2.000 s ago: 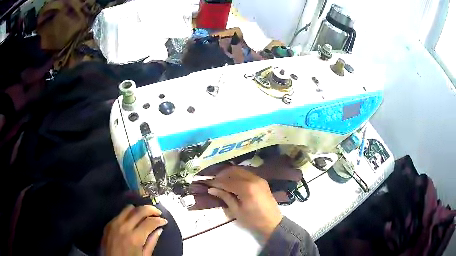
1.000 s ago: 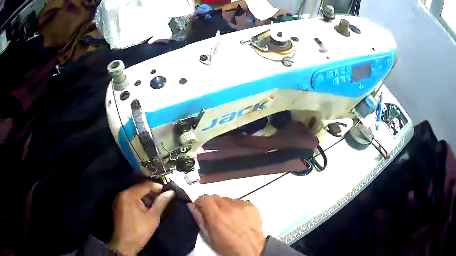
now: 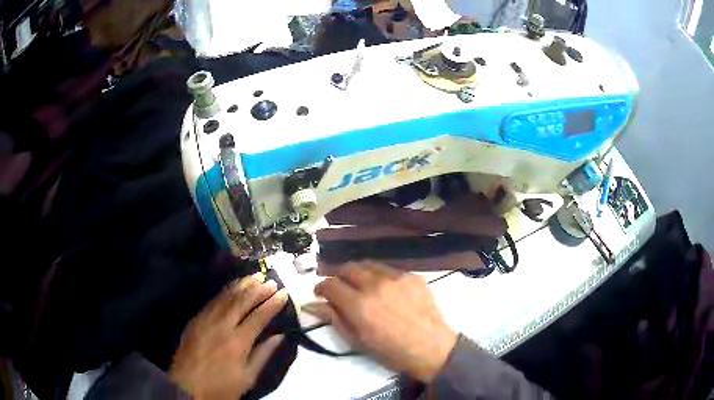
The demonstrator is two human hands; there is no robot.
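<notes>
A large black fabric panel (image 3: pixel 117 234) lies heaped left of the needle, with an edge under the presser foot area (image 3: pixel 262 258). My left hand (image 3: pixel 231 336) holds this edge down, fingertips just below the foot. My right hand (image 3: pixel 391 316) is right of the needle on the white table, fingers bent and pointing left; what lies under its fingertips is hidden. A narrow dark band of cloth curves between my hands. Maroon-brown strips (image 3: pixel 415 215) with a black strip (image 3: pixel 391 248) between them lie under the machine arm.
The white sewing machine (image 3: pixel 376 125) spans the view. Black-handled scissors (image 3: pixel 493 262) lie by the strips' right end. A round dark holder with a thin metal tool (image 3: pixel 599 238) and small parts (image 3: pixel 628 199) are at the right. Dark garments (image 3: pixel 626 312) are heaped beyond the table edge.
My right hand has moved from the strips to the cloth and then slightly right and up. My left hand has come up to the foot, its fingers flatter. The strips now lie uncovered.
</notes>
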